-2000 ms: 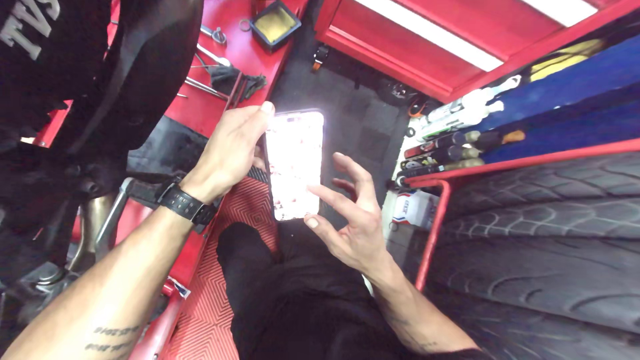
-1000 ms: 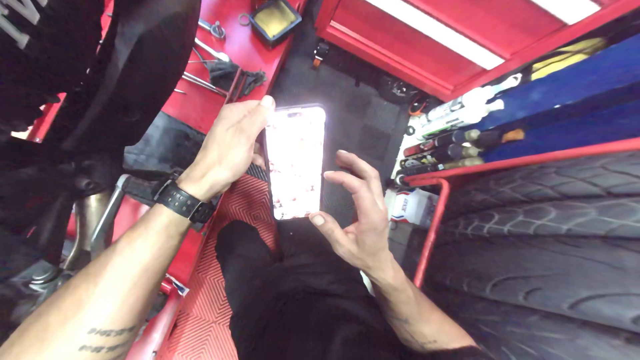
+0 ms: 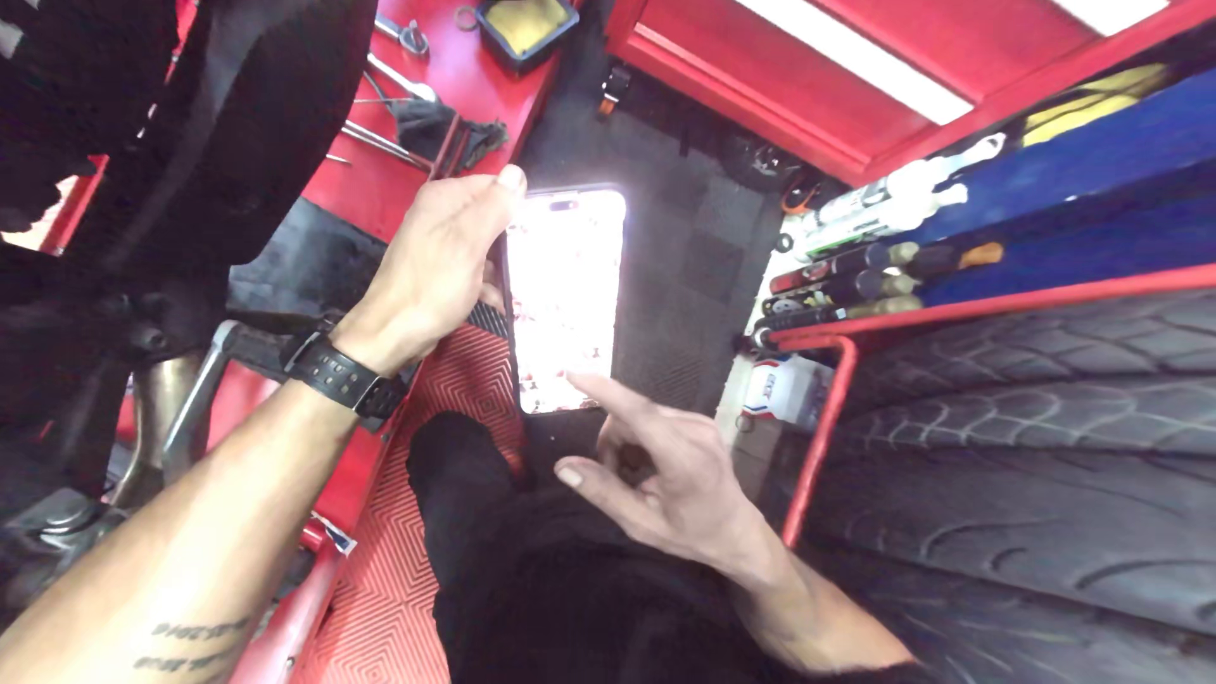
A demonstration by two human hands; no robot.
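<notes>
My left hand point(image 3: 442, 256), with a black watch point(image 3: 347, 378) on its wrist, holds a smartphone point(image 3: 568, 294) by its left edge. The phone is upright in view and its lit screen is too bright to read. My right hand point(image 3: 665, 461) is at the phone's lower right, index finger extended over the bottom of the screen, thumb apart and lower; whether the fingertip touches the glass cannot be told. Nothing is held in the right hand.
A motorcycle's dark bodywork point(image 3: 247, 123) fills the left, beside a red work surface point(image 3: 456, 57) with wrenches point(image 3: 404, 76) and a small tray point(image 3: 527, 28). Red drawers point(image 3: 760, 85) stand ahead. Bottles point(image 3: 869, 214) and tires point(image 3: 1026, 427) behind a red rail point(image 3: 826, 427) are at right.
My right hand has moved down since one second ago, and its index finger now extends over the lower screen. The left hand keeps its hold on the phone.
</notes>
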